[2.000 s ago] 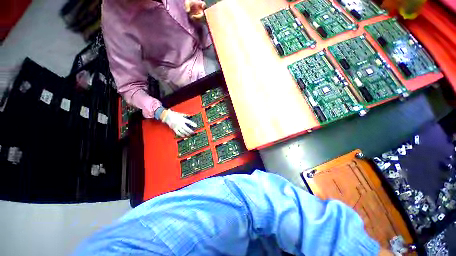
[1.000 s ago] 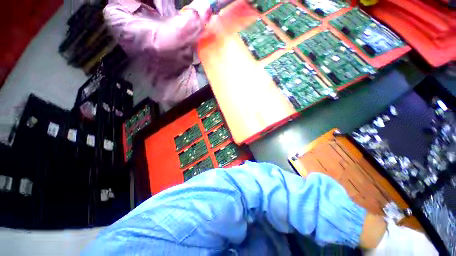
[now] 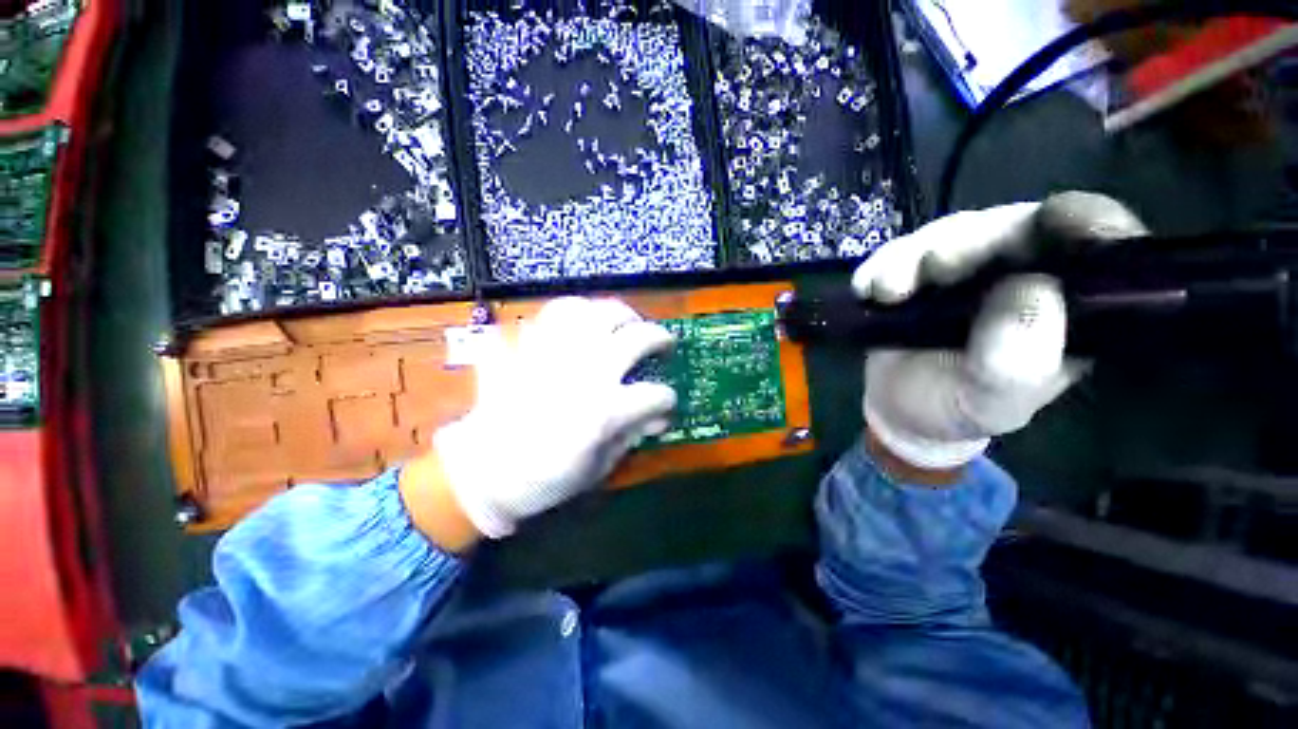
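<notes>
The orange-brown fixture [image 3: 306,413] lies in front of me. A green circuit board [image 3: 733,373] sits in its right part. My left hand [image 3: 555,413], in a white glove, rests over the board's left end. Its fingers are bent, and whether they grip anything is hidden. My right hand [image 3: 982,328], also gloved, is wrapped around a black electric screwdriver [image 3: 1139,292]. The screwdriver is roughly level, its front end beside the fixture's upper right corner. A silvery part [image 3: 463,345] shows just left of my left hand.
The black parts tray [image 3: 453,157] is behind the fixture, with small metal parts [image 3: 342,249] in its outer sections and tiny silver screws [image 3: 598,235] in the middle. A red foam sheet [image 3: 36,548] with boards is at far left. A clipboard [image 3: 1004,50] and black cable [image 3: 982,121] are upper right.
The view has swung from the left side, with the person in pink, to the fixture and tray. Both my hands now show, the right one holding the screwdriver.
</notes>
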